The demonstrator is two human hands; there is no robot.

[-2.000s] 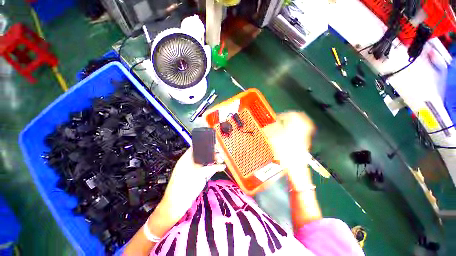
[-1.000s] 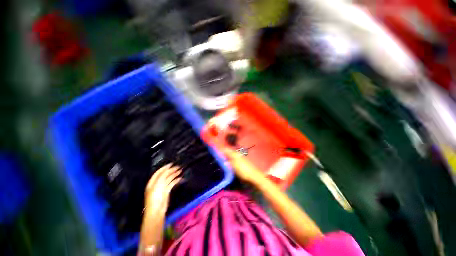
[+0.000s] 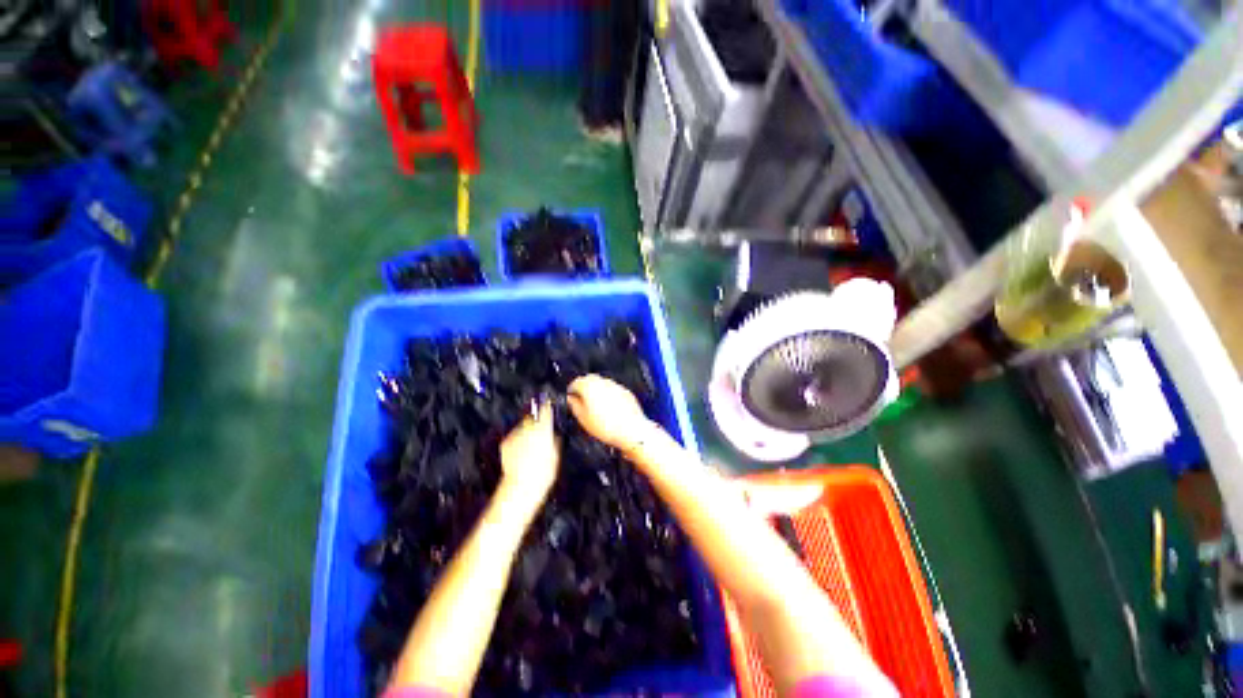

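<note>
A large blue tote (image 3: 341,464) heaped with black power adapters (image 3: 600,545) lies in front of me. My left hand (image 3: 529,447) and my right hand (image 3: 607,412) are close together over the middle of the heap, fingers bent down among the adapters. Small dark pieces show at the fingertips, but I cannot tell whether either hand grips one. The orange-red basket (image 3: 907,586) is at the tote's right, partly hidden by my right forearm. A dark piece shows in it beside that forearm.
A white desk fan (image 3: 818,382) stands right of the tote. Two smaller blue totes (image 3: 586,225) with black parts are beyond it. A red stool (image 3: 420,89) is on the floor, blue totes (image 3: 116,355) at left. A white post (image 3: 1186,293) and green bench (image 3: 1009,545) are at right.
The view has swung left and up over the tote. My right hand has moved from the basket to the heap beside my left hand. The adapter earlier held in my left hand is not distinguishable now.
</note>
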